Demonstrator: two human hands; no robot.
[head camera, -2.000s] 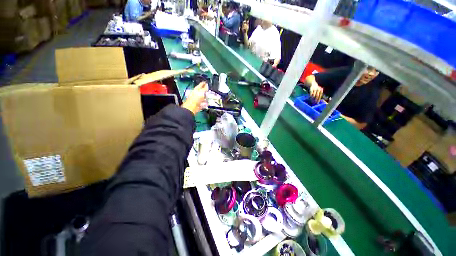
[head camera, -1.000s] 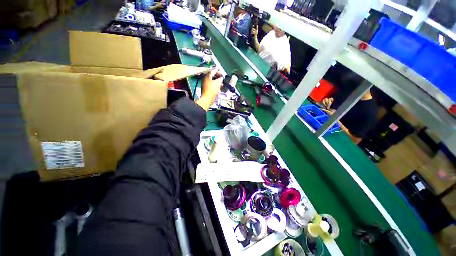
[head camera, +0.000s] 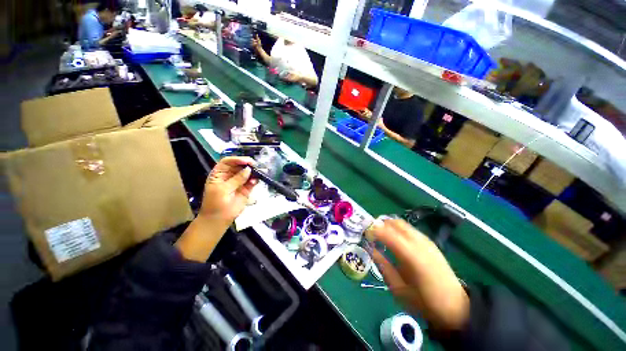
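Observation:
My left hand (head camera: 226, 191) holds a slim black handle part (head camera: 274, 184) above the white tray, its free end pointing right. My right hand (head camera: 416, 269) is blurred, at the right over the bench near the screw cups; whether it holds something cannot be told. A round cup with dark contents (head camera: 355, 262) stands just left of it. The white tray (head camera: 307, 276) holds pink, purple and white rings. A pale ring-shaped dryer head (head camera: 401, 333) lies at the bench's front edge, below my right hand.
An open cardboard box (head camera: 110, 185) stands at left. A black crate (head camera: 278, 325) with silver dryer bodies is below. A white shelf post (head camera: 325, 110) rises behind the tray. A blue bin (head camera: 429, 42) sits on the shelf. People work across and farther along the line.
My left hand has come back from the far bench parts and now holds the black part. My right hand has come into view. The view has turned right.

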